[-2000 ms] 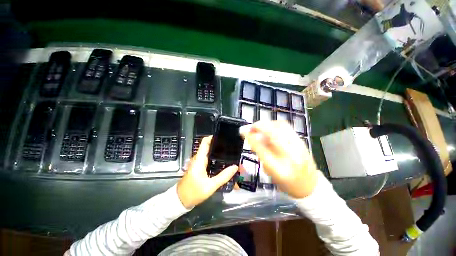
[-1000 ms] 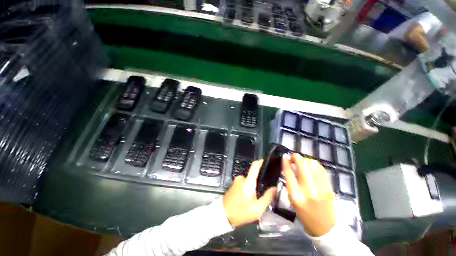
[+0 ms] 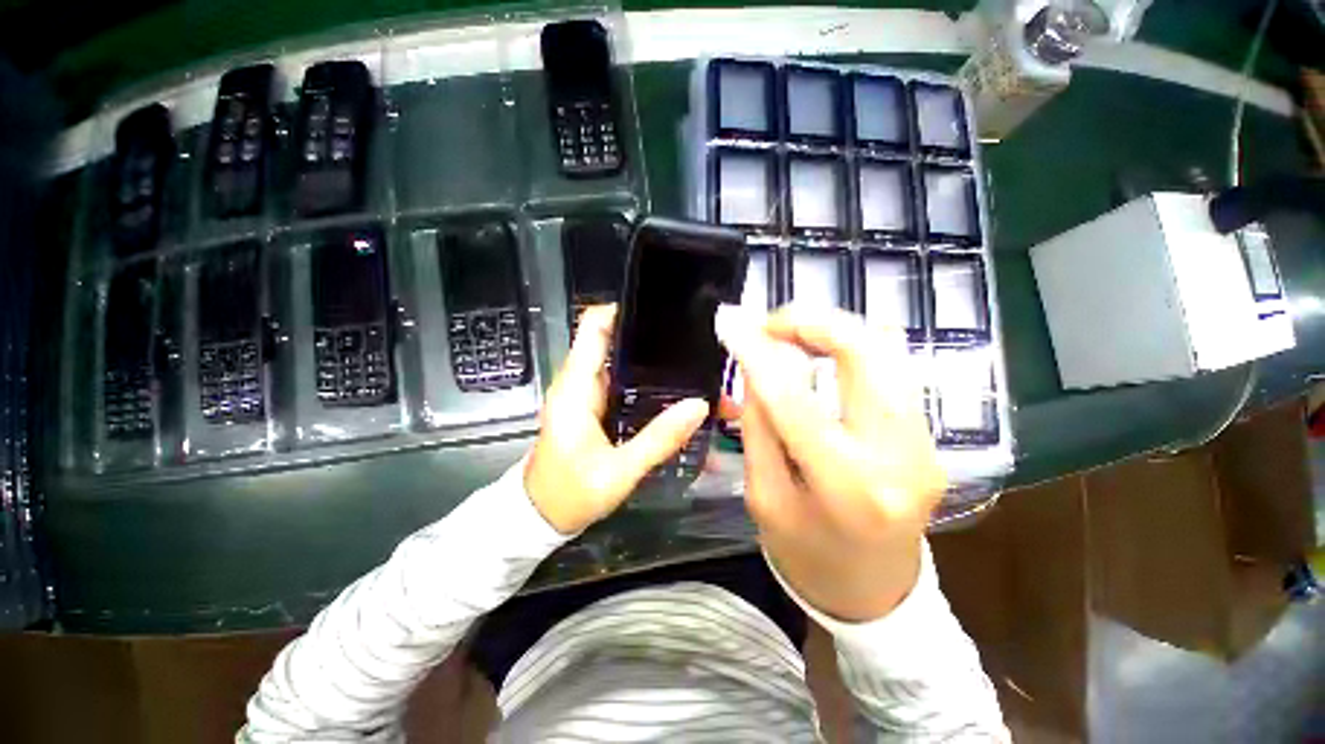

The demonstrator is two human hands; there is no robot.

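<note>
A black keypad phone (image 3: 676, 313) is upright in my left hand (image 3: 589, 436), screen facing me, my thumb across its keypad. My right hand (image 3: 836, 436) is at the right edge of the phone's screen, thumb and forefinger pinched together at the glass. A small pale bit shows at those fingertips; I cannot tell if it is a held scrap. The lens tray (image 3: 997, 400), with a grid of framed squares, lies behind and right of my right hand. The clear phone tray (image 3: 298, 462) with two rows of pockets holding phones lies to the left.
A white box unit (image 3: 1126, 298) stands right of the lens tray, with the black hose (image 3: 1286, 208) at its right. A round metallic-topped item (image 3: 1064, 32) is at the top right. Brown cardboard boxes (image 3: 1017, 581) are below the bench edge. A pale rail runs behind the trays.
The view has shifted, bringing the trays closer and higher. The left hand still holds the phone, now more upright. The right hand's fingertips have moved over the screen to its right edge.
</note>
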